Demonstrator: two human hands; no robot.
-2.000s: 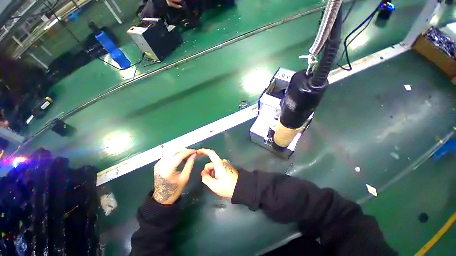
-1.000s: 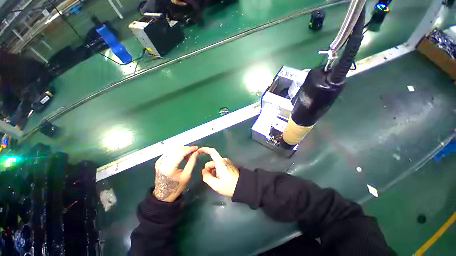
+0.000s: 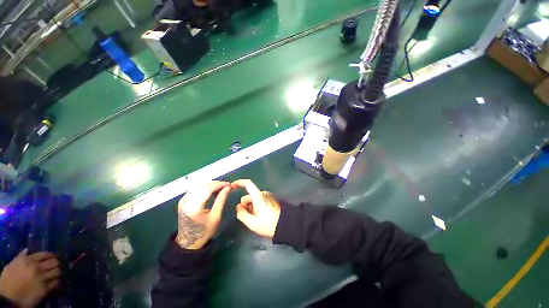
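Note:
My left hand (image 3: pixel 198 212) and my right hand (image 3: pixel 259 212) are over the dark green bench (image 3: pixel 259 277), with thumbs and index fingertips brought together. Whether something tiny is between the fingertips cannot be made out. The black electric screwdriver (image 3: pixel 350 120) with a tan wrapped lower end hangs right of my hands from a coiled hose. Its tip is in front of the silver-white screw feeder (image 3: pixel 310 149), which it partly hides. My hands touch neither.
Black blister trays (image 3: pixel 78 240) are at left, with another person's hand (image 3: pixel 31 277) over them. A white edge strip (image 3: pixel 241 157) borders the green conveyor (image 3: pixel 198 114), which carries a round black unit (image 3: pixel 348 30). A cardboard carton (image 3: pixel 516 59) is at upper right. A black-and-silver box (image 3: pixel 174 47) stands at the far side.
Another person's hand has come into view over the trays at lower left. The black unit and a small round item on the conveyor have moved left. My hands keep nearly the same pose.

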